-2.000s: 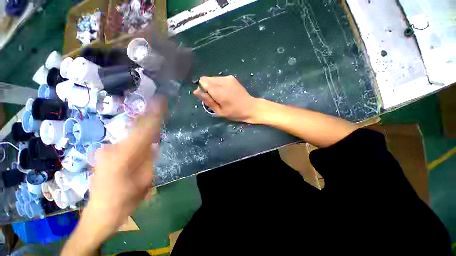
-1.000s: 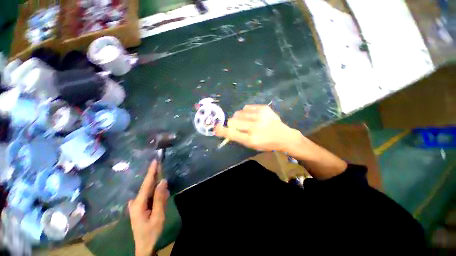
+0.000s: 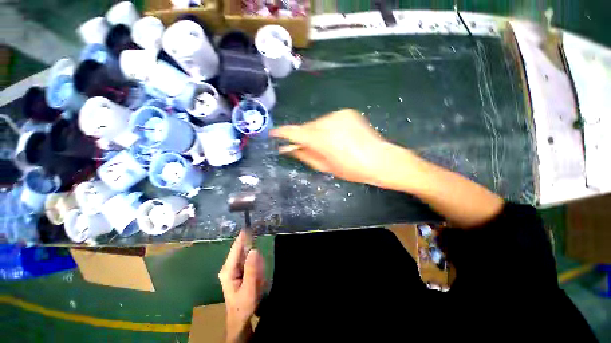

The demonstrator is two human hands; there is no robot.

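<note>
My left hand (image 3: 242, 278) is closed around the short handle of a hammer (image 3: 242, 201); its dark metal head is over the bench near the front edge. My right hand (image 3: 342, 147) is over the bench, fingers pointing left, with a thin pale rod (image 3: 289, 149), apparently the punch, between them. The fingertips are beside a light blue housing (image 3: 252, 118) with a spoked hub, at the right side of the pile. Blur hides whether they touch it. Piled white, black and light blue housings (image 3: 157, 127) lie to the left.
The dark green bench top (image 3: 409, 87) has small specks and a white scrap (image 3: 248, 180). Two cardboard trays (image 3: 268, 23) stand at the back, white boards (image 3: 549, 120) at the right. An open carton (image 3: 434, 264) with shiny parts is below the front edge.
The view has shifted left. The spoked housing by my right hand is gone from its spot on the bench, and that hand is now at the pile. My left hand still holds the hammer, low.
</note>
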